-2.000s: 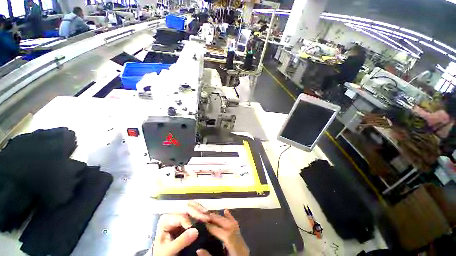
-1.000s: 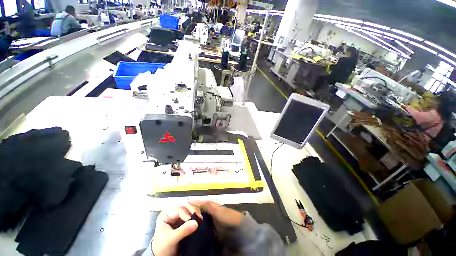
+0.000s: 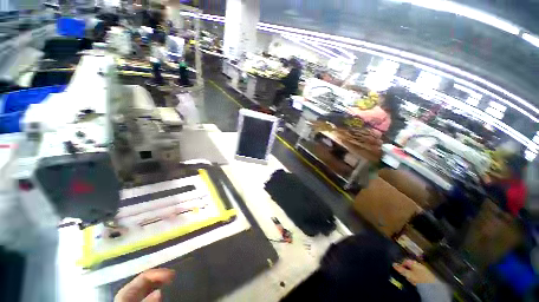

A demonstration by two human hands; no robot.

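My left hand is at the bottom edge, partly cut off, in front of the sewing template. Its fingers are apart and hold nothing visible. My right hand is at the lower right, with its fingertips at the edge of a black fabric piece. A small yellow-white label shows on the black cloth beside the fingers. The machine head with its grey cover is at the left, blurred. The right-hand pile of black pieces lies on the table.
The control panel screen stands behind the right pile. Thread snips lie left of that pile. A cardboard box is beyond the table at the right. A blue bin is at the far left. People sit at machines beyond the aisle.
The view has swung right, and the left heap is out of view. My hands have moved apart. My right hand has moved far right to black cloth, and the left is now without the piece.
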